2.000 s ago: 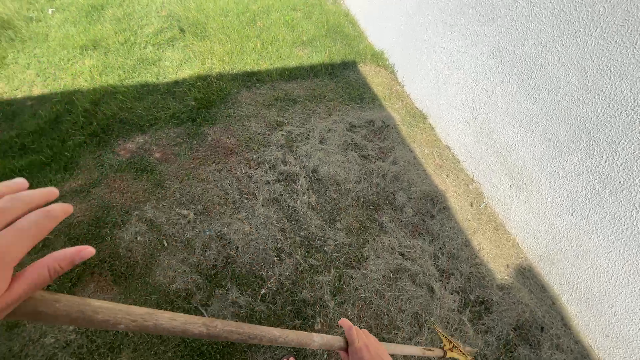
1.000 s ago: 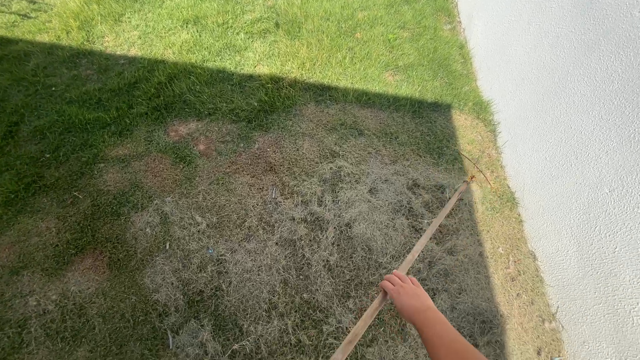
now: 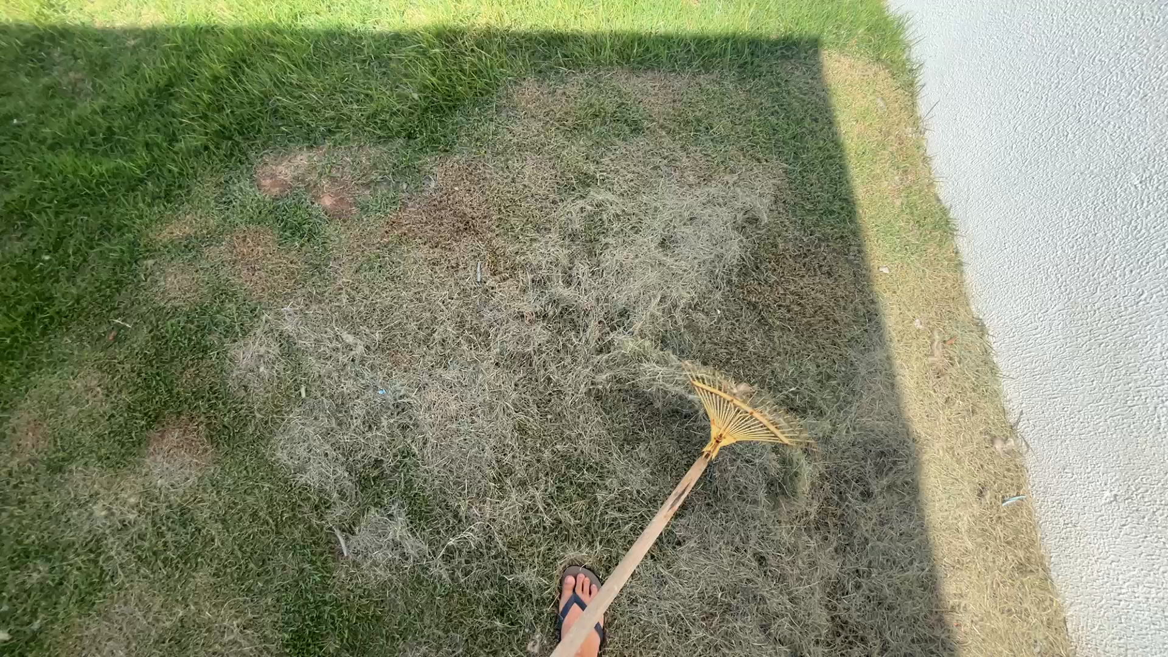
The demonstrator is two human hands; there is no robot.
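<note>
A yellow leaf rake head [image 3: 741,415] rests on the lawn right of centre, its fanned tines against loose dry grass clippings [image 3: 693,246]. Its wooden handle [image 3: 643,547] slants down to the bottom edge, passing over a foot in a flip-flop [image 3: 581,602]. Neither of my hands shows in this view, so how they hold the handle is hidden.
A white textured wall [image 3: 1058,274] runs along the right side, with a sunlit strip of dry grass [image 3: 967,438] beside it. Greener grass [image 3: 119,164] lies at the upper left. Pale clippings spread over the shaded, patchy ground.
The rake head has moved from near the wall back toward me, onto the shaded grass. The hand seen on the handle a second ago has left the view, and a foot now shows.
</note>
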